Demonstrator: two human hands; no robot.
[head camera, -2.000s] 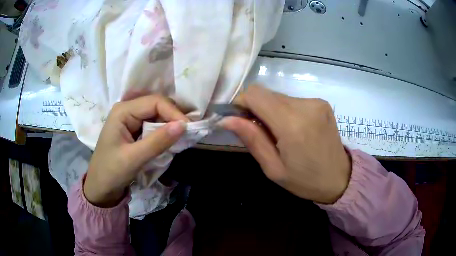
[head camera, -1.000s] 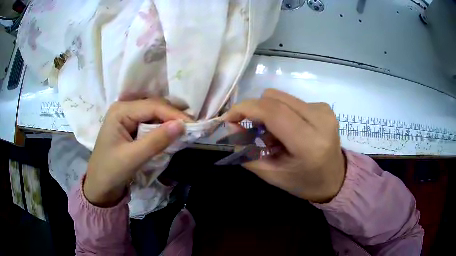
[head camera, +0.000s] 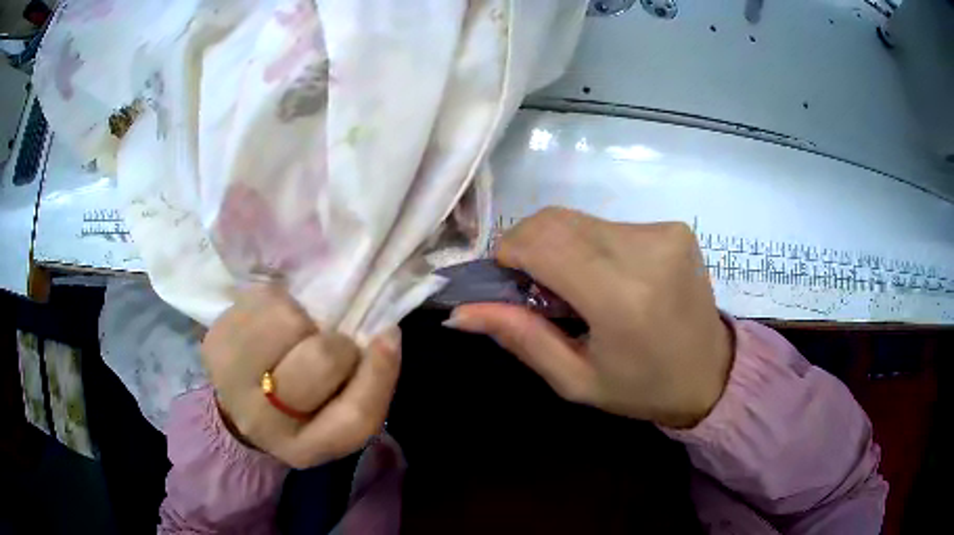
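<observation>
The cream-white floral garment lies in folds on the machine table and hangs over its front edge. My left hand, with a ring on one finger, is closed on the gathered fabric at the table's front edge. My right hand holds the thread snips in its palm, with the grey blades pointing left. The blade tips are close to the small white fabric edge that sticks out beside my left hand; whether they touch it is unclear. Most of the snips' handle is hidden by my fingers.
The white machine table has a printed ruler scale along its front edge. The grey-white machine bed lies behind, with a dark machine part at the far right. Dark space lies below the table edge.
My left hand has turned over, moved down and pulled the fabric with it. My right thumb and fingers have left the fabric edge, and the spread blades now appear together, higher up.
</observation>
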